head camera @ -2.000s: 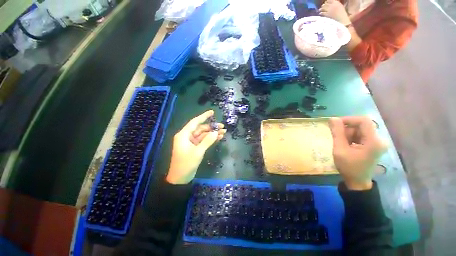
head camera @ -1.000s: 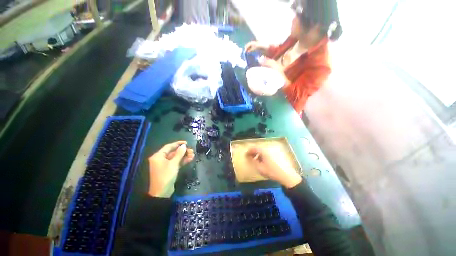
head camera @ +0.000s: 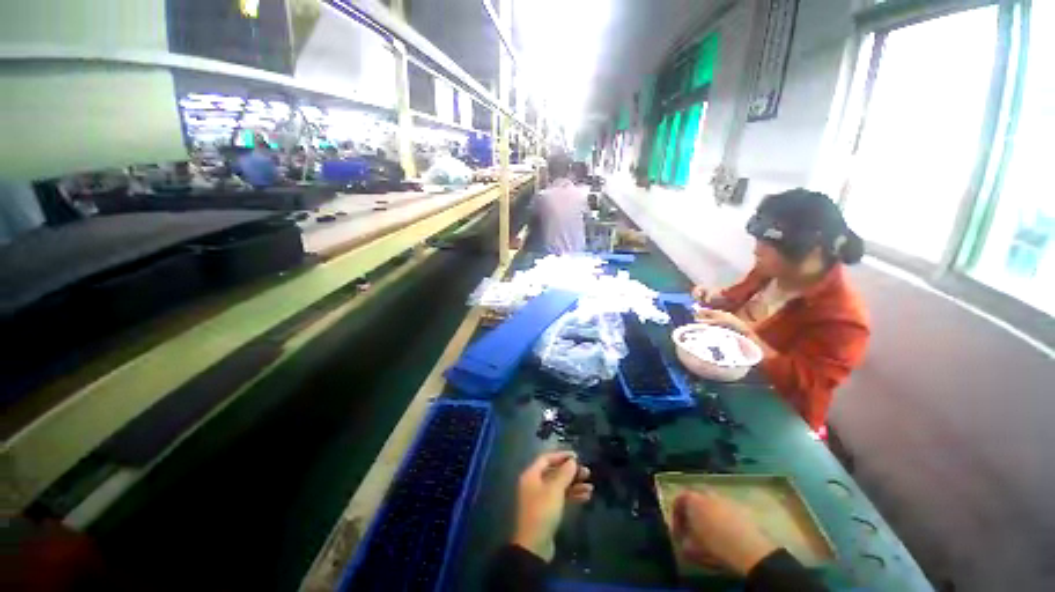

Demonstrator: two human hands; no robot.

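Observation:
My left hand point(head camera: 553, 495) is over the bench left of the shallow tan box, with its thumb and fingertips together. Anything between them is too small to see. My right hand point(head camera: 715, 530) is inside the shallow tan box point(head camera: 798, 509), fingers down and blurred; its grip is hidden. Small black plastic parts point(head camera: 613, 449) lie scattered on the green bench beyond and between my hands. Only a strip of the blue tray point(head camera: 602, 586) in front of me shows at the bottom edge.
A full blue tray point(head camera: 422, 497) lies along the left bench edge. Beyond are stacked blue trays point(head camera: 509, 345), a clear bag point(head camera: 582, 347), a black-filled tray point(head camera: 650, 372) and a pink bowl point(head camera: 717, 352). A person in orange-red point(head camera: 816, 330) sits at the right.
The view has tilted up, showing the hall and windows and cutting off most of the front tray. My right hand has gone from above the tan box's right side to inside it.

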